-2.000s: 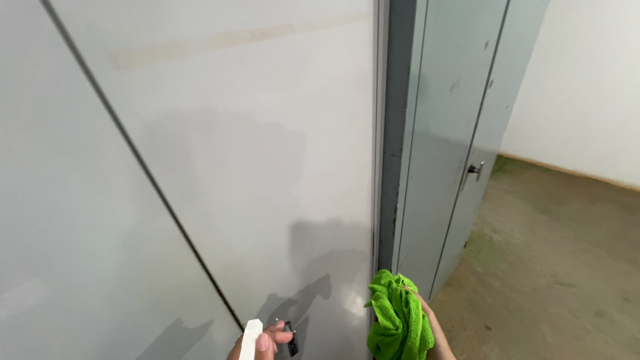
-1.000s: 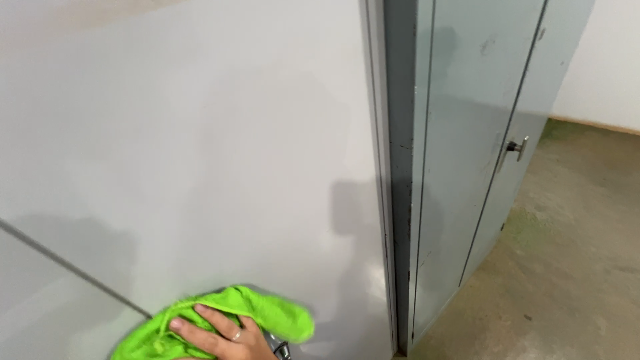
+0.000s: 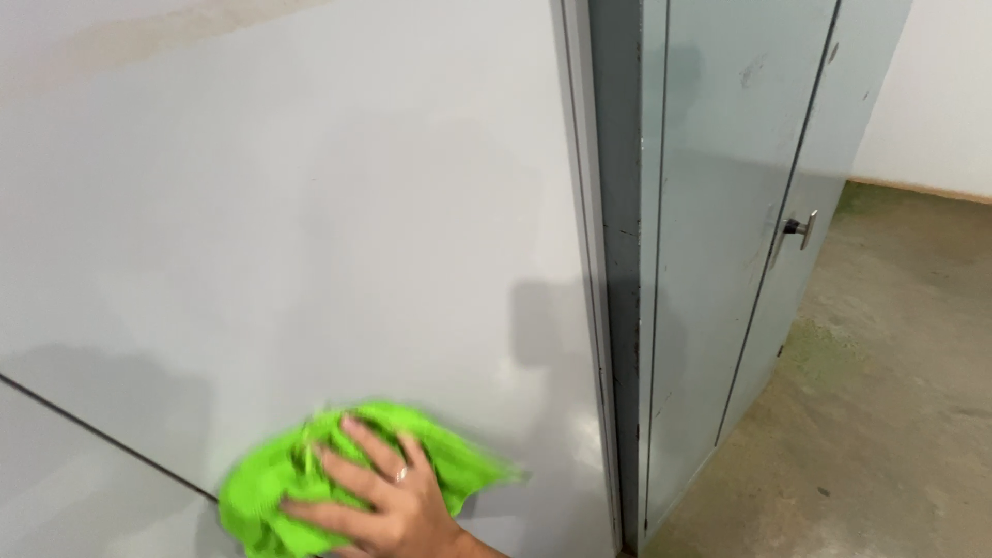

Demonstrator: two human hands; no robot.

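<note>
My right hand (image 3: pixel 387 492), with a ring on one finger, presses a bright green cloth (image 3: pixel 271 496) flat against a light grey cabinet door (image 3: pixel 372 232). The fingers are spread over the cloth, which is bunched under them and slightly blurred. It covers part of the dark seam (image 3: pixel 108 439) between the door panels. My left hand is out of view.
A grey-green metal cabinet (image 3: pixel 721 194) with scuffs and a T-shaped handle (image 3: pixel 802 229) stands at the right, past a narrow dark gap. Beyond it are a concrete floor (image 3: pixel 876 387) and a white wall (image 3: pixel 938 101). A beige smear (image 3: pixel 155 35) marks the door's upper left.
Two seconds ago the cloth hung bunched in my right hand by the cabinet edge, and my left hand held a white object. The cloth is now spread on the door, and my left hand has left the view.
</note>
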